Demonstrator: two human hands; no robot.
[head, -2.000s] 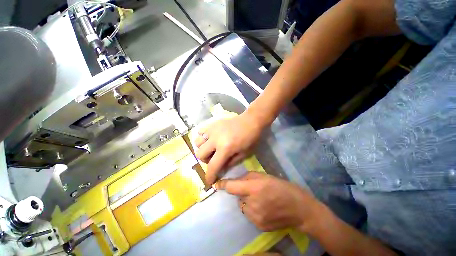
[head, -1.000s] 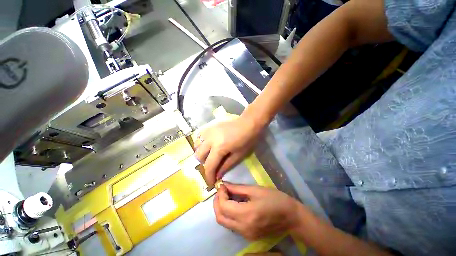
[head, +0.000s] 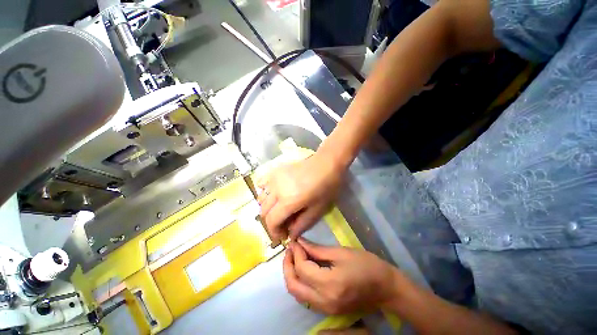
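Note:
The yellow clamp template (head: 196, 258) lies on the pale machine bed (head: 242, 304), its rectangular openings showing. At its right end, another person's two hands (head: 298, 196) meet with pinched fingertips around a tiny yellowish piece (head: 287, 242), mostly hidden by the fingers. Only a small blurred skin-coloured patch (head: 343, 332) shows at the bottom edge; it may be part of my right hand, but I cannot tell for sure or see its fingers. My left hand is not in view.
The other person in a blue shirt (head: 517, 170) stands at the right. The white lamp arm (head: 59, 98) hangs at upper left over the metal clamp frame (head: 137, 150). A dark cable (head: 239, 111) curves behind the template. Yellow tape (head: 343, 226) is stuck on the bed.
The other person's lower hand has changed from a pointing finger to a pinch against the upper hand's fingertips. The view has shifted, showing more of the lamp arm. The template looks unmoved.

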